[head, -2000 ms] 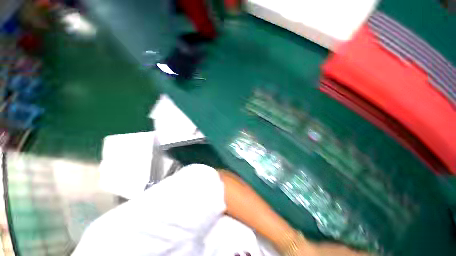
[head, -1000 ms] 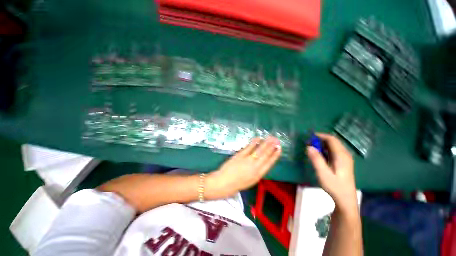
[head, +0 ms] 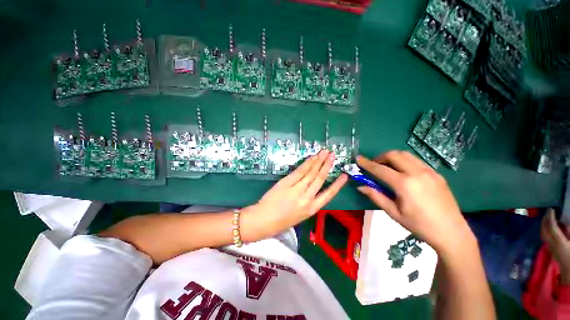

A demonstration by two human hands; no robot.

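Observation:
Two rows of green PCB strips lie in clear blister trays on the green bench; the near row's right strip [head: 287, 156] is under my hands. Thin striped rods stand from the boards' far edges. My left hand [head: 297, 194] lies flat with its fingertips on that strip, holding nothing that I can see. My right hand [head: 412, 194] holds the blue-handled flush cutters [head: 369, 181], their jaws at the strip's right end. Whether the jaws are closed on anything cannot be told. In the far row one tray pocket holds a small grey-white module [head: 184, 65].
Stacked PCB panels [head: 450, 37] stand at the back right, with a small PCB strip [head: 442, 139] in front of them. Below the bench edge are a red frame [head: 337, 240] and a white surface [head: 381, 275] with small board pieces. Another person's hand [head: 555, 240] is at far right.
The view has steadied and shifted towards the bench's near side. My right hand has brought the cutters left to the strip's right end. My left hand stays on the near row.

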